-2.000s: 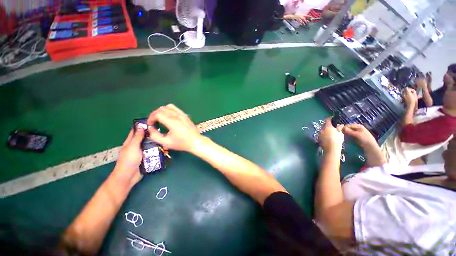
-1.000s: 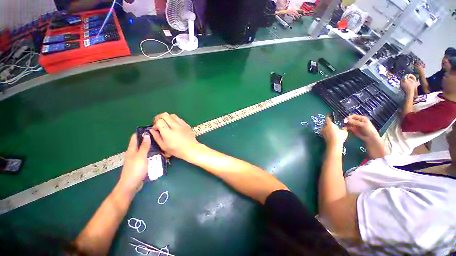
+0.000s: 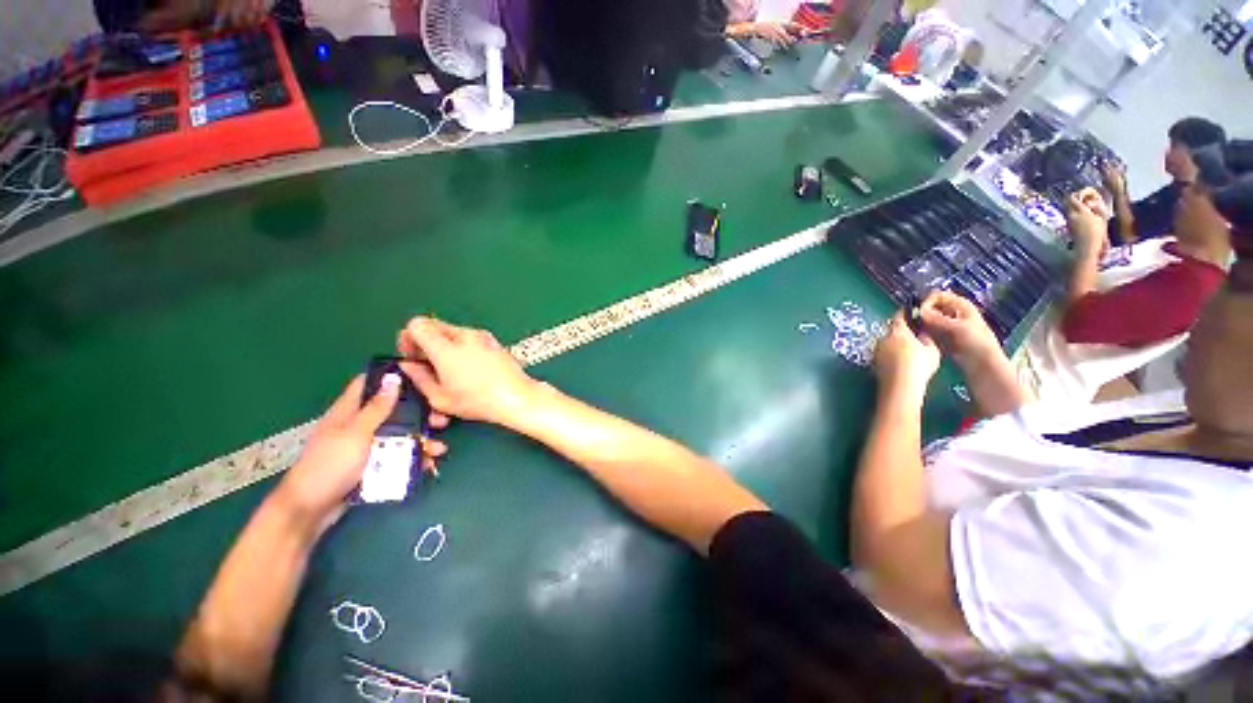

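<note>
A black phone body [image 3: 390, 470] with a pale rectangle on its lower part is held over the green bench, close to the scuffed edge strip. My left hand [image 3: 330, 446] grips it along its left side, with the thumb on its upper part. My right hand [image 3: 467, 371] is at its upper right end, fingers bent against it; the fingertips partly hide that end. Whether they pinch a small part cannot be told. A loose white ring [image 3: 430, 543] lies below the phone. Linked rings [image 3: 357, 622] and silvery tweezers [image 3: 399, 681] with more rings lie nearer me.
Beyond the pale edge strip [image 3: 618, 319], a black phone [image 3: 704, 231] and two more dark items lie on the green belt. A neighbour in white works at right beside a ring heap [image 3: 855, 334] and a black tray [image 3: 962, 254]. A red-orange bin [image 3: 193, 117] and white fan [image 3: 474, 69] stand across.
The view has shifted, so the bin, fan and belt phones appear further left. The phone at the far left has left the picture. My hands stay on the held phone, with small finger movements.
</note>
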